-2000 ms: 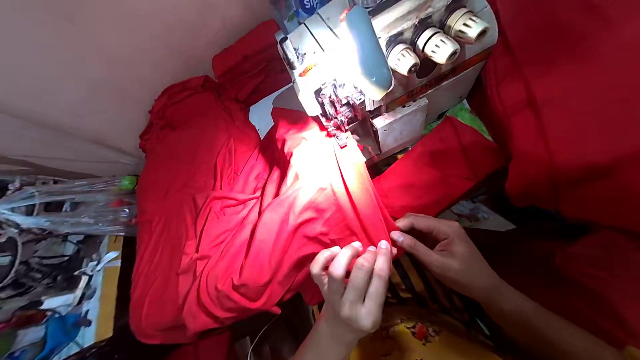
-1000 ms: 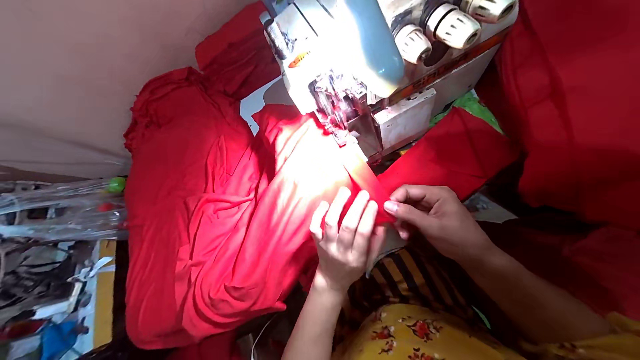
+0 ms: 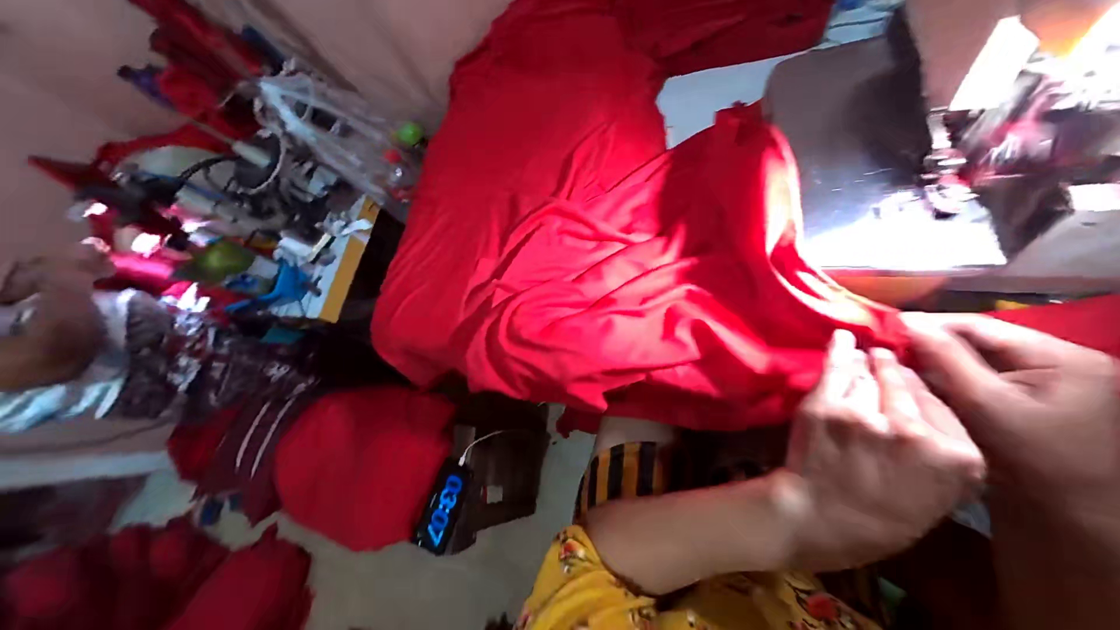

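My left hand (image 3: 875,446) and my right hand (image 3: 1024,385) meet at the edge of a large red fabric piece (image 3: 595,289), its border pinched between their fingertips. The fabric spreads leftward over the work surface in loose folds. Up and to the right of my hands, the sewing machine's needle and presser foot area (image 3: 949,179) is blurred and brightly lit. The metal bed plate (image 3: 901,232) shows bare beside the fabric, which lies apart from the presser foot.
At the left, a cluttered table (image 3: 346,271) holds tools and plastic wrap, with another person's arm (image 3: 52,332) near it. Below are a lit phone (image 3: 444,509) and red cloth heaps (image 3: 359,464). A pale wall rises behind.
The view has swung left. The fabric edge, under the presser foot area before, is now off it, and the machine's bed shows bare. Both hands still hold the red fabric.
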